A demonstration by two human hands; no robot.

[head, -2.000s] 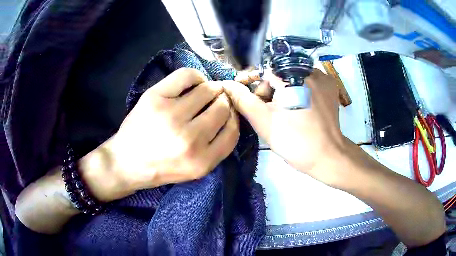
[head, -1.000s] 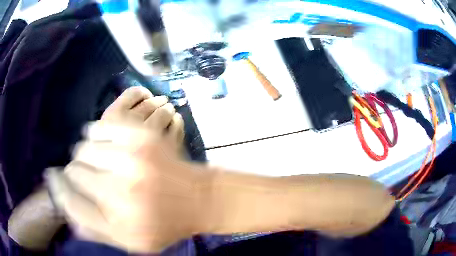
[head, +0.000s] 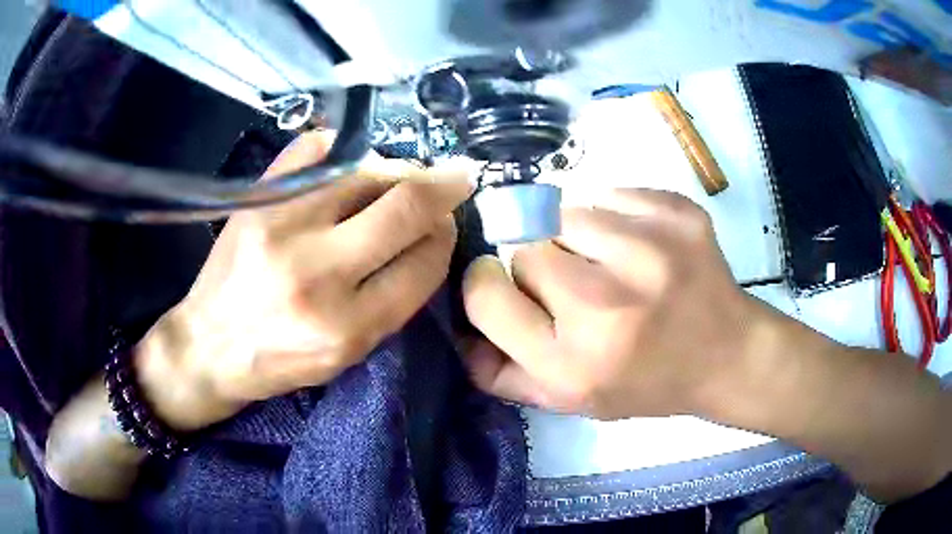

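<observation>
The navy blue garment (head: 355,443) hangs over the table front and runs up under both hands. My left hand (head: 324,266) grips the cloth just in front of the presser foot area, fingertips bent at the sewing machine's needle area. My right hand (head: 605,302) is closed on the garment's right edge, below the tension dial (head: 517,130) with its pale knob. The fingertips and needle are partly hidden by the dial, a dark curved machine part and the fingers. Dark lining (head: 136,198) lies in folds at the left.
The wooden-handled tool (head: 691,143) lies right of the dial. A black phone (head: 819,172) lies beyond it, then red-handled scissors (head: 890,297) at the right edge. A tape measure strip (head: 668,485) follows the curved table front.
My right hand has moved from over the left hand to the garment's right edge. The blurred view has swung back left, and the machine parts look closer.
</observation>
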